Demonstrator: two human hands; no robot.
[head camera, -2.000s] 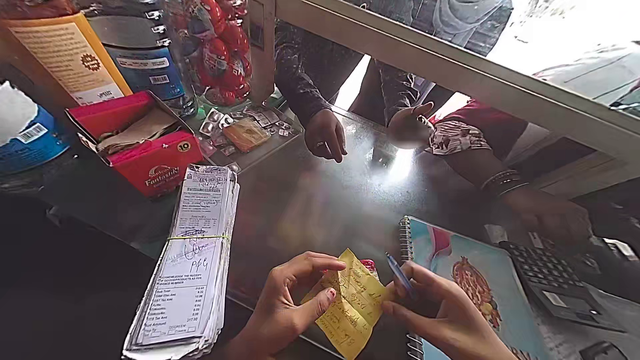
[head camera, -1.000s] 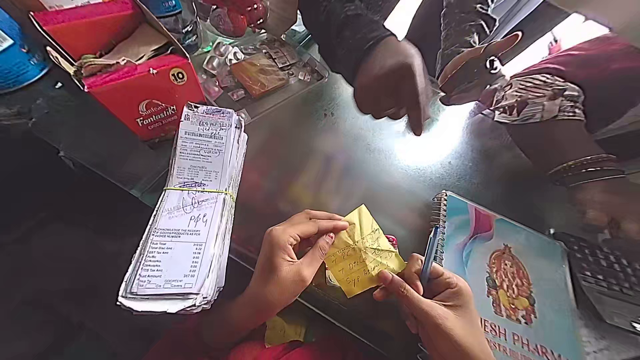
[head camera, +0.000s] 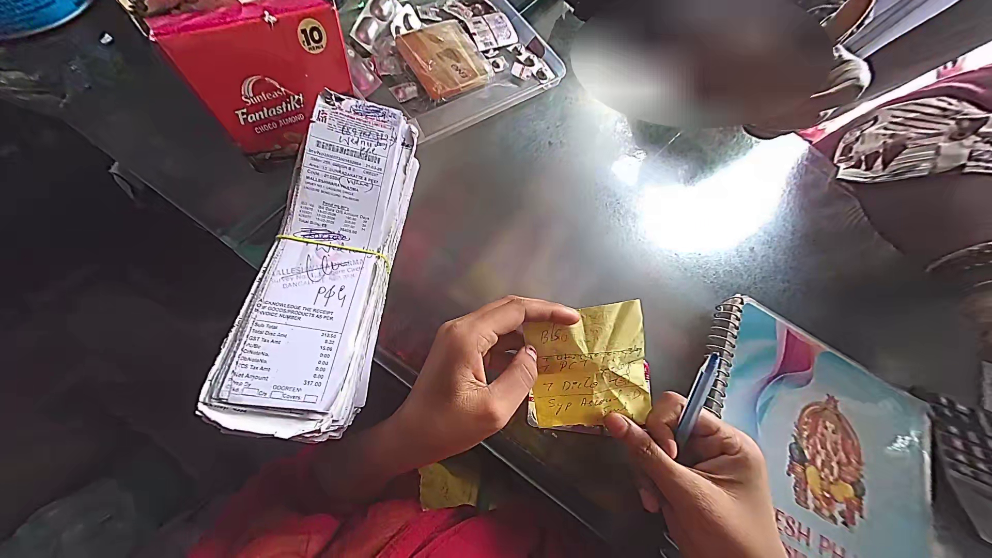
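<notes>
A creased yellow paper slip (head camera: 590, 372) with handwriting is spread between my two hands over the dark counter. My left hand (head camera: 484, 380) pinches its left edge between thumb and fingers. At its lower right corner my right hand (head camera: 697, 473) touches the slip with the thumb, and a blue pen (head camera: 697, 397) stands between the fingers of that hand. Part of a small flat object shows behind the slip; what it is cannot be told. A spiral-bound notebook (head camera: 829, 434) with a printed cover lies beside my right hand.
Left of my hands lies a thick stack of printed bills (head camera: 310, 271) under a yellow rubber band. A red carton (head camera: 256, 77) and a clear plastic tray (head camera: 488, 97) of blister packs stand beyond. Another person's blurred hand and patterned sleeve (head camera: 914, 139) are across the counter. A keyboard-like device (head camera: 961, 449) is far right.
The yellow slip is now held more upright and flatter to view. The other person's hand, pointing down over the counter a second ago, is now a blur at the top. The view has moved closer.
</notes>
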